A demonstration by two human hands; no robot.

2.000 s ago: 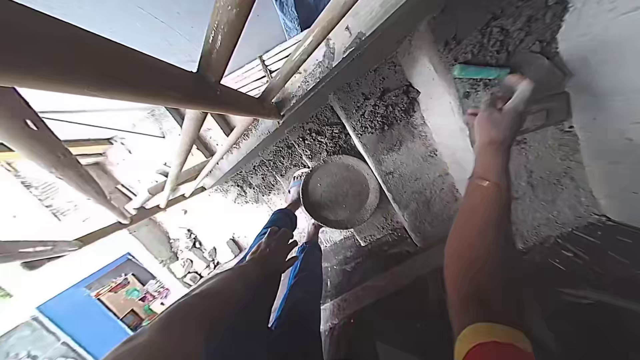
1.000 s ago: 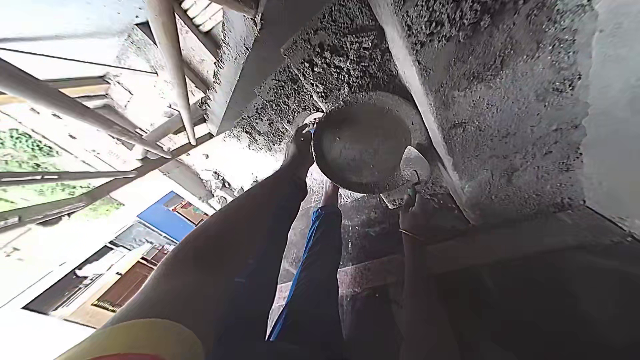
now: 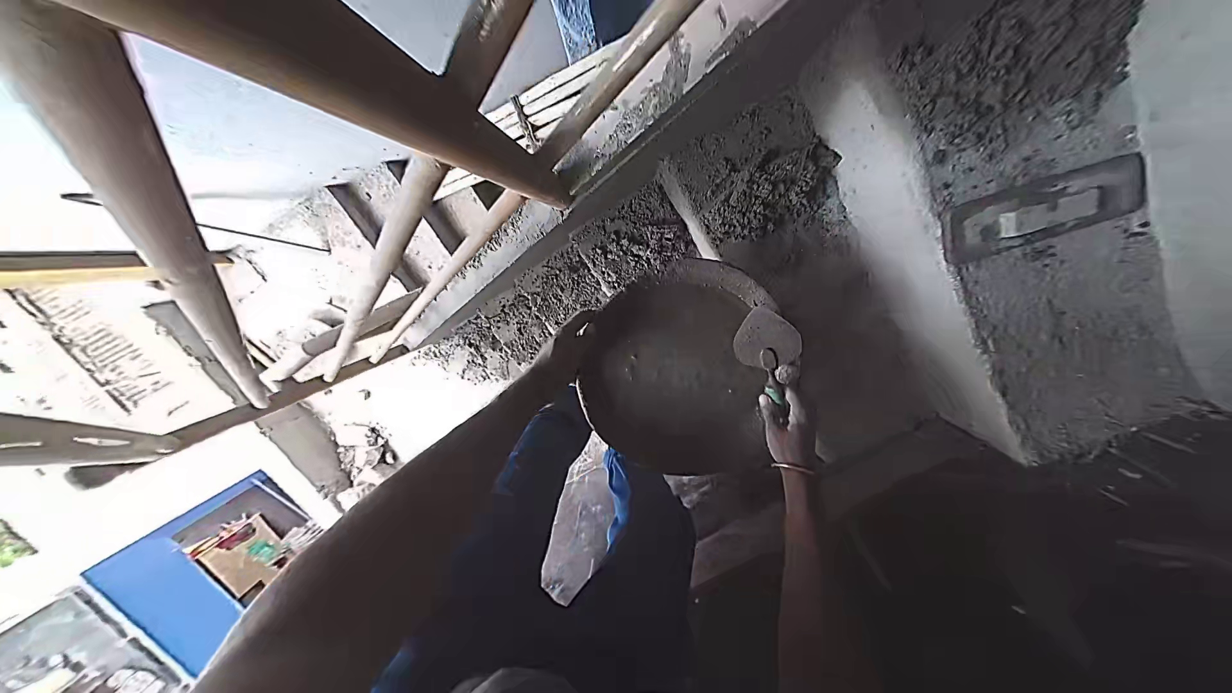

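Observation:
A round, shallow mortar pan point(image 3: 674, 375) is held in front of my legs, its inside dark and smeared. My left hand point(image 3: 568, 351) grips the pan's left rim, the fingers mostly in shadow. In my right hand point(image 3: 791, 428) is a small pointing trowel point(image 3: 767, 337) with a green handle; its grey blade lies over the pan's right rim. Whether the blade touches the pan cannot be told. A rectangular float or frame-like tool point(image 3: 1049, 207) lies on the grey surface at the upper right, away from both hands.
Thick poles point(image 3: 404, 217) cross the upper left. Rough mortar point(image 3: 770, 183) covers the ledge beyond the pan, beside a pale raised strip point(image 3: 905, 221). Rubble point(image 3: 366, 462) and a blue panel point(image 3: 173, 577) show at the lower left. Dark ground spreads at the lower right.
My right hand was at the upper right by a green-handled tool two seconds ago; since then it has come to the pan's right side. The pan is now held higher or nearer. The view has swung about.

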